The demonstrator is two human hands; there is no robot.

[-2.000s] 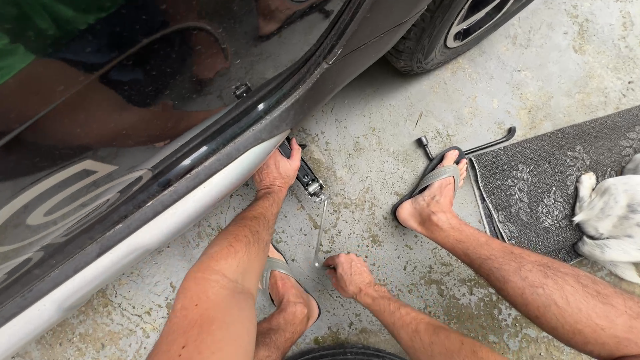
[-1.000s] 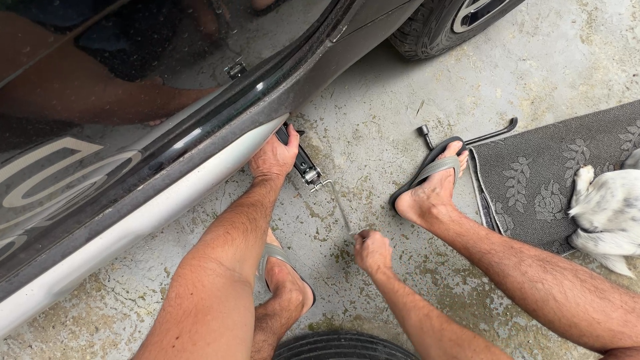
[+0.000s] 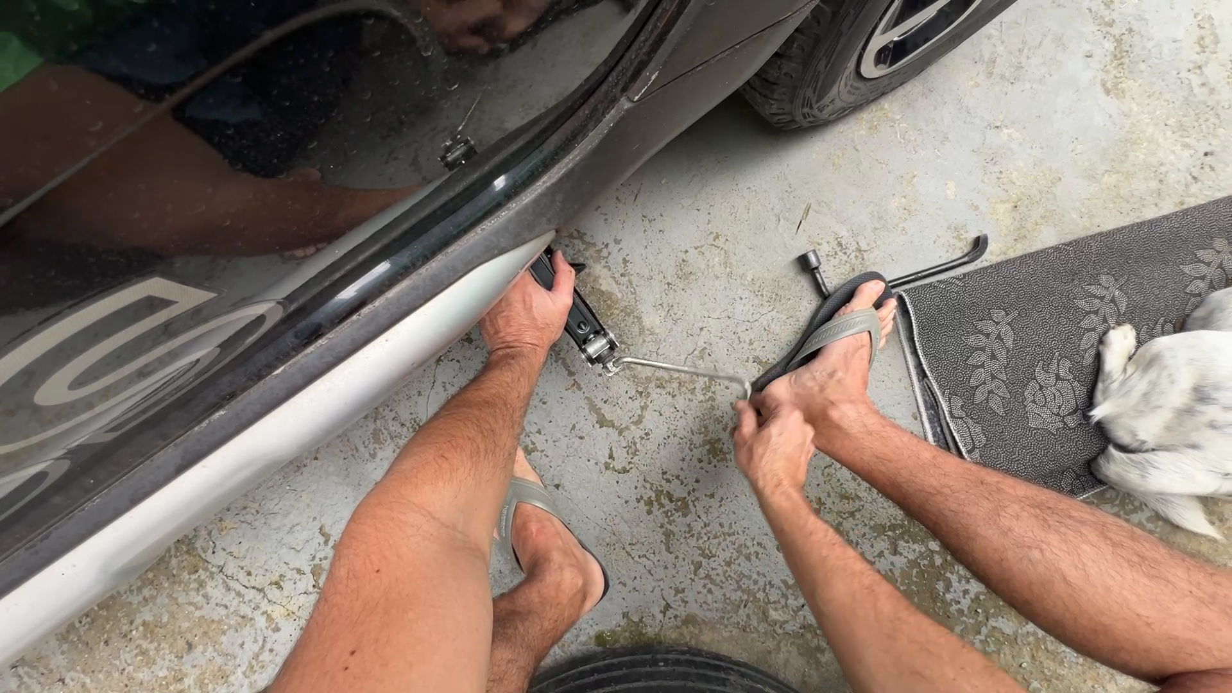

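My left hand [image 3: 529, 308] grips the black scissor jack [image 3: 581, 322], which lies partly under the light sill [image 3: 385, 385] of a dark car; the jack's far end is hidden. A thin metal crank handle [image 3: 679, 369] runs from the jack's near end out to the right. At its bent outer end, my right hand [image 3: 773, 445] is closed around the handle, close beside my right foot in its flip-flop [image 3: 837, 334].
A lug wrench [image 3: 938, 267] lies partly under the right flip-flop. A grey patterned mat [image 3: 1020, 356] with a white dog [image 3: 1169, 414] is at the right. One tire [image 3: 664, 672] shows at the bottom edge, and the car's wheel [image 3: 808, 72] stands at the top.
My right hand has moved to the right and up, swinging the crank handle's outer end from below the jack towards my right foot. My left hand has stayed at the jack.
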